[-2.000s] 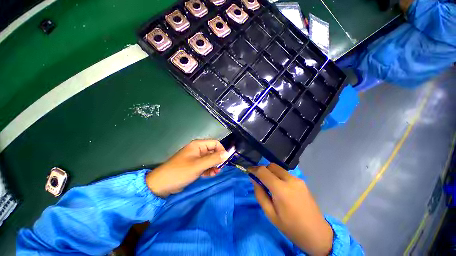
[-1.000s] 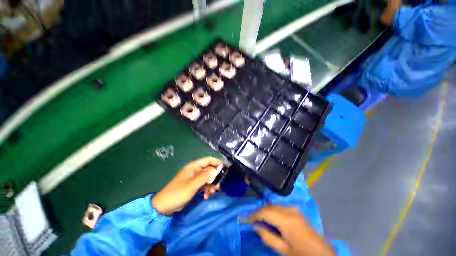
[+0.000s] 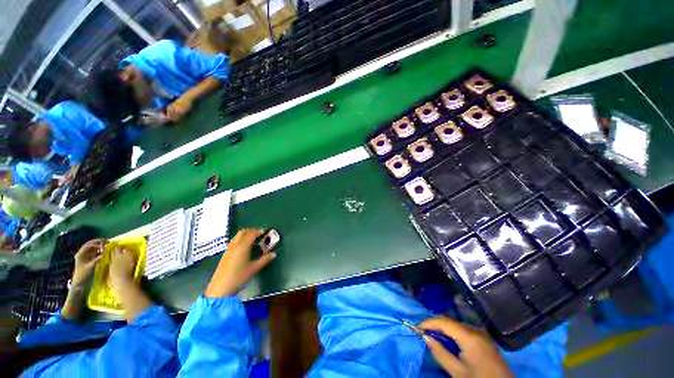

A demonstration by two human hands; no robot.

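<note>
My left hand (image 3: 238,263) is at the bench on the left, its thumb and fingers around a watch housing (image 3: 270,240) with a pale coppery rim and dark round centre. Whether it grips the housing or only touches it is unclear. My right hand (image 3: 467,347) holds tweezers (image 3: 415,329) over my lap, tip pointing left. The black blister tray (image 3: 539,244) lies to the right, with coppery housings in its far rows and one whiter housing (image 3: 419,190) in a nearer pocket. Tiny clear specks (image 3: 353,204) lie on the bench between hand and tray.
Ridged grey-white parts trays (image 3: 169,240) with a white sheet (image 3: 213,219) lie left of my hand. Beyond the white rail (image 3: 303,177), small dark units sit on the green belt (image 3: 295,133). Clear bags (image 3: 629,143) lie beyond the tray. A neighbour's hands are in a yellow tray (image 3: 98,293).
The view has swung left. My left hand has moved from beside the tray to the loose housing on the bench. A whiter housing now sits in a formerly empty pocket. My right hand still holds the tweezers.
</note>
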